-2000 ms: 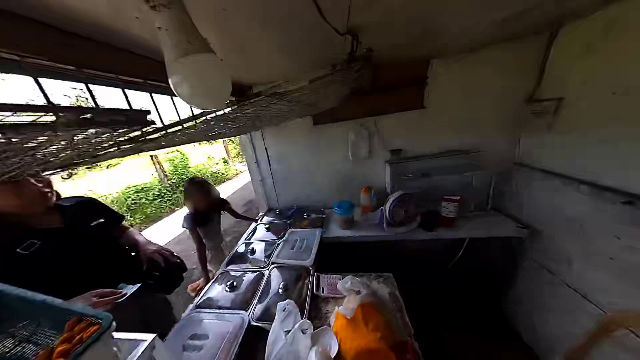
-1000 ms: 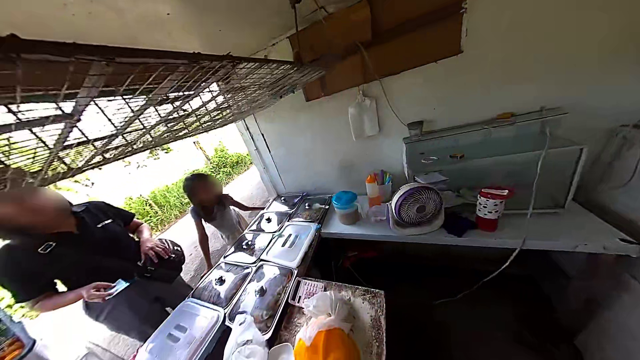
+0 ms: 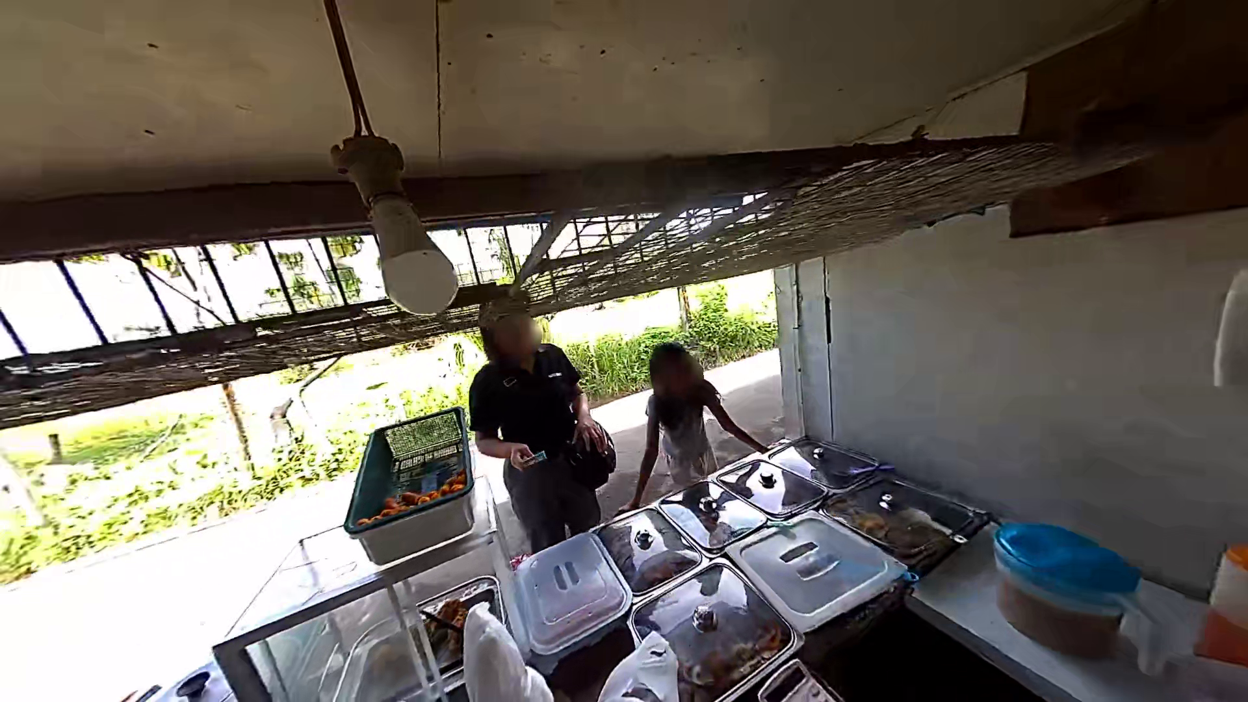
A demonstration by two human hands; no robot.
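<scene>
Neither my left hand nor my right hand shows. Lidded food trays stand in rows below me: a clear-lidded tray of food (image 3: 717,634), a tray under a frosted plastic lid (image 3: 817,570) and another frosted lid (image 3: 571,593) at its left. At the near edge are white plastic bags (image 3: 499,658). On a glass display case (image 3: 292,585) rests a green plastic basket (image 3: 409,478) with orange food pieces in it. A pitcher with a blue lid (image 3: 1065,575) stands on the shelf at right.
Beyond the trays a person in a black shirt (image 3: 526,400) holds a small paper-like item (image 3: 533,458). A second person (image 3: 682,419) leans on the counter edge. A light bulb (image 3: 417,255) hangs overhead, near a wire mesh panel (image 3: 682,234). A white wall (image 3: 1024,390) bounds the right side.
The view has swung left and up; the glass case and whole basket show now, while the fan has left the view. The person in black holds the small item in both recent frames.
</scene>
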